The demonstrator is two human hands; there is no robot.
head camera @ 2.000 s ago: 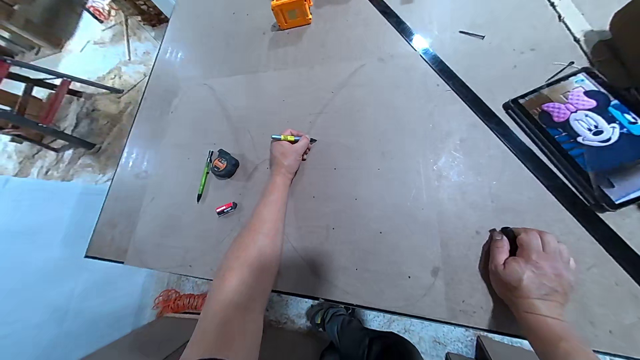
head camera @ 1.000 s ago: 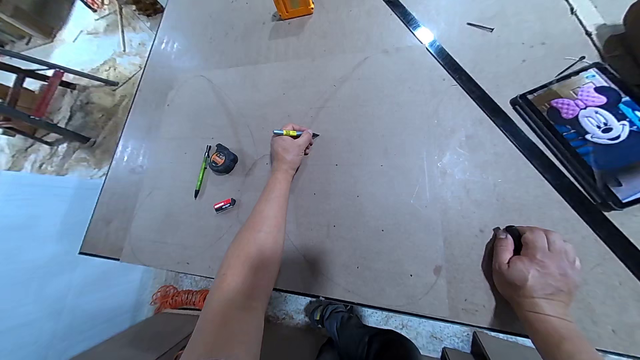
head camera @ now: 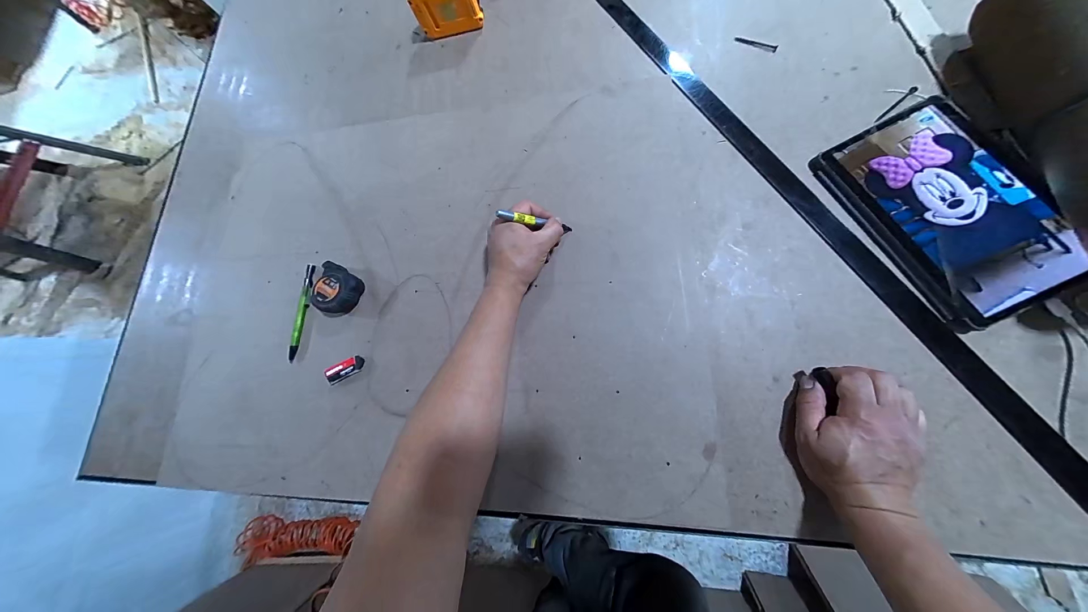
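Note:
My left hand holds a marker with a yellow band; its dark tip points right, close to the large grey-brown board. Faint curved lines and small dark dots mark the board's surface. Lower right, my right hand is closed around a small black object, mostly hidden by the fingers. Left of my left hand lie a black tape measure, a green pencil or pen beside it, and a small red, white and black piece that could be an eraser.
A tablet showing a cartoon mouse picture lies at the right. A black metal strip crosses the board diagonally. An orange-yellow tool part stands at the top, a thin dark metal piece right of it. A coiled orange hose lies below the board's near edge.

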